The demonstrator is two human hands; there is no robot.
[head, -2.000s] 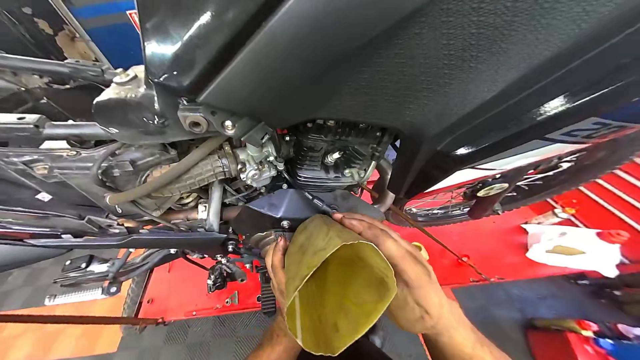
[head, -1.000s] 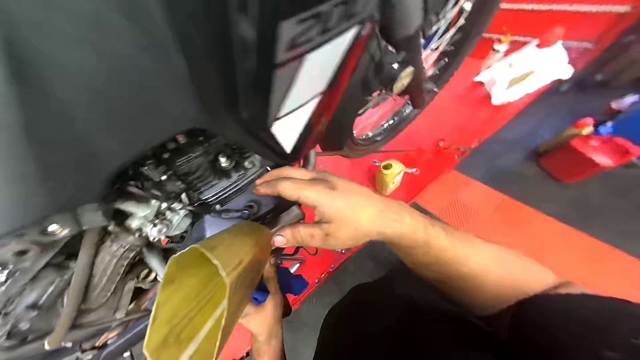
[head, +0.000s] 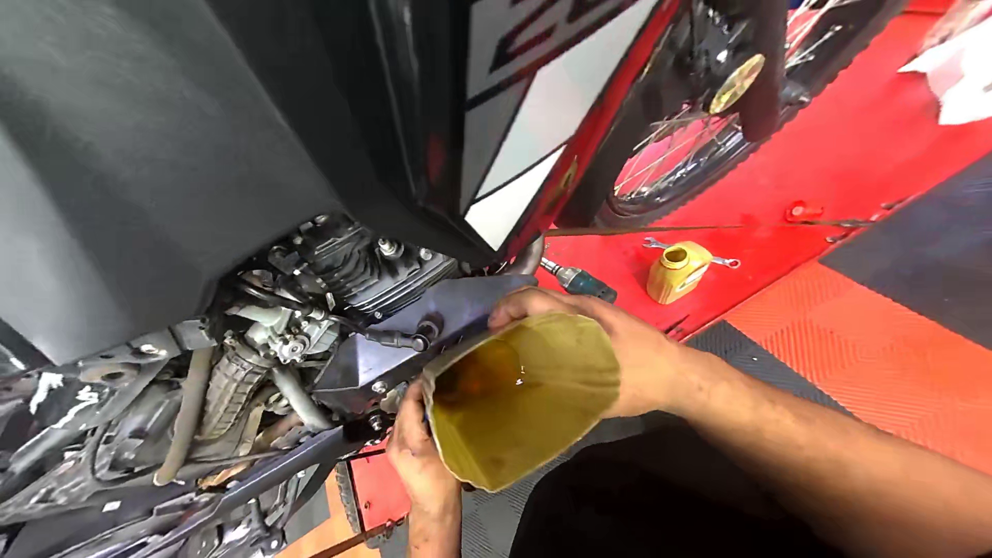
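Observation:
A yellowish plastic funnel (head: pixel 535 411), cut wide at its mouth, has dark amber liquid pooled inside. My left hand (head: pixel 422 457) holds its left side, fingers partly hidden behind it. Around the far right side wraps my right hand (head: pixel 620 349). The funnel's lower end is hidden. Just beyond the hands lies the motorcycle's engine, with its finned cylinder (head: pixel 380 271) and a dark metal guard (head: pixel 449 310). A socket tool (head: pixel 411 337) rests on that guard.
On the red lift platform (head: pixel 821 170) stand an open yellow oil bottle (head: pixel 678 271), a wrench (head: pixel 725 262) beside it, and a dark green-handled tool (head: pixel 581 284). The spoked front wheel (head: pixel 682 163) is beyond. White paper or cloth (head: pixel 961 74) lies at the far right.
The view has swung toward the front wheel. My right hand, stretched over the engine guard a second ago, is now around the funnel. Amber liquid shows inside the funnel now.

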